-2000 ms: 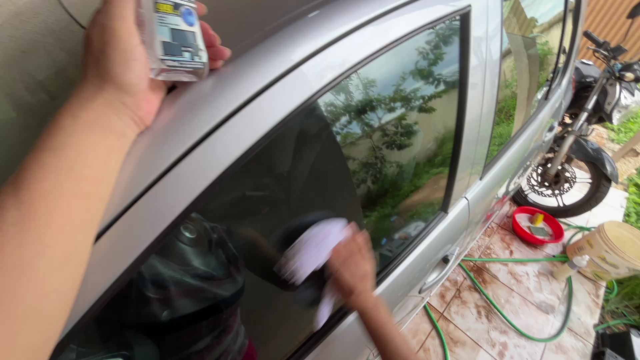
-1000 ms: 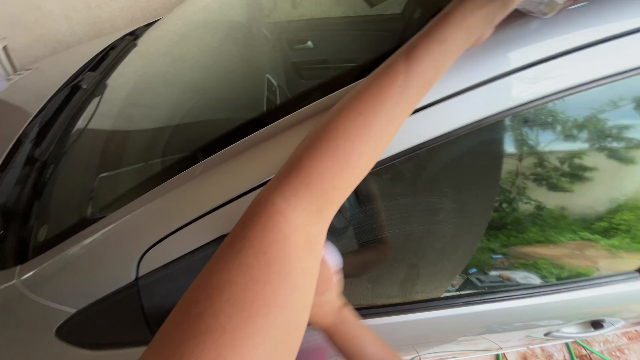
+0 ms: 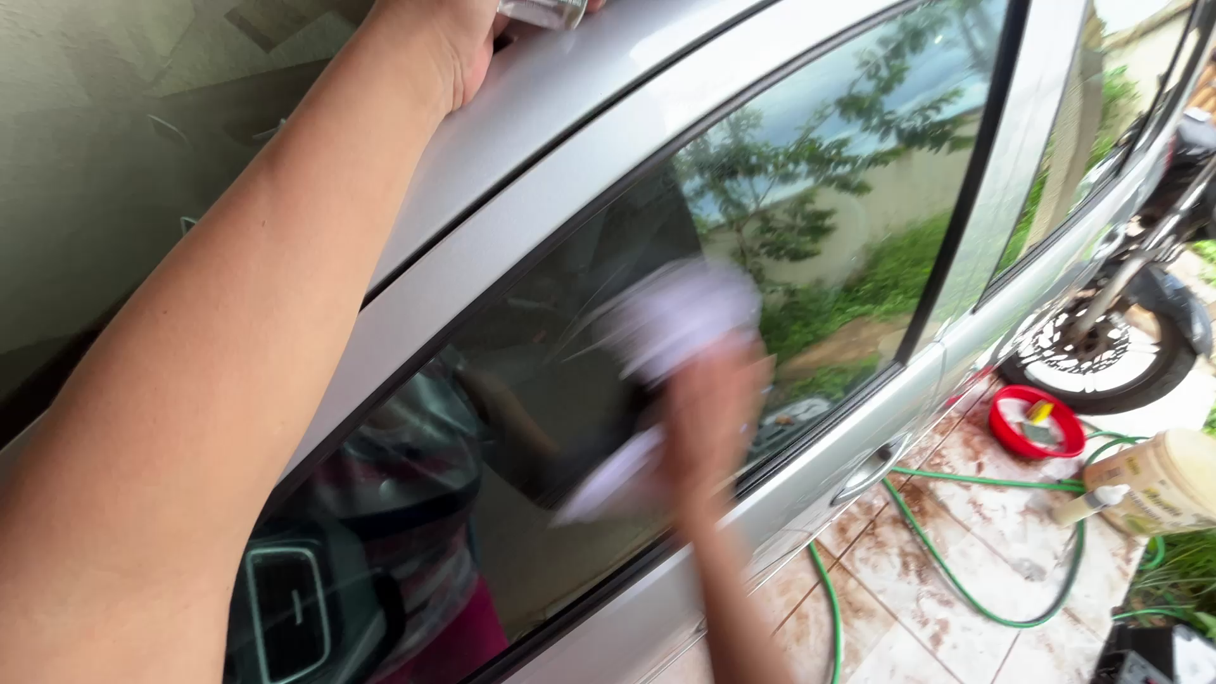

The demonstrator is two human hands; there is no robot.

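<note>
My right hand (image 3: pixel 712 408), blurred, holds a white cloth (image 3: pixel 679 309) against the front side window (image 3: pixel 570 380) of a silver car. Part of the cloth hangs below the hand, over the dark glass. At the top edge, my left hand (image 3: pixel 475 38) rests by the car's roof (image 3: pixel 589 66) and is partly cut off by the frame. It holds a clear container (image 3: pixel 546 11), of which only the lower end shows. The door handle (image 3: pixel 866 473) lies below the window, to the right of my right hand.
A motorcycle's front wheel (image 3: pixel 1102 351) stands at the right. Near it on the tiled floor (image 3: pixel 912 570) are a red basin (image 3: pixel 1035 446) with a sponge, a green hose (image 3: pixel 936 560), a small bottle (image 3: pixel 1092 503) and a beige bucket (image 3: pixel 1159 480).
The view has swung towards the windshield and back. My right hand with the cloth is higher on the window glass than two seconds ago. My left hand still holds the container by the roof.
</note>
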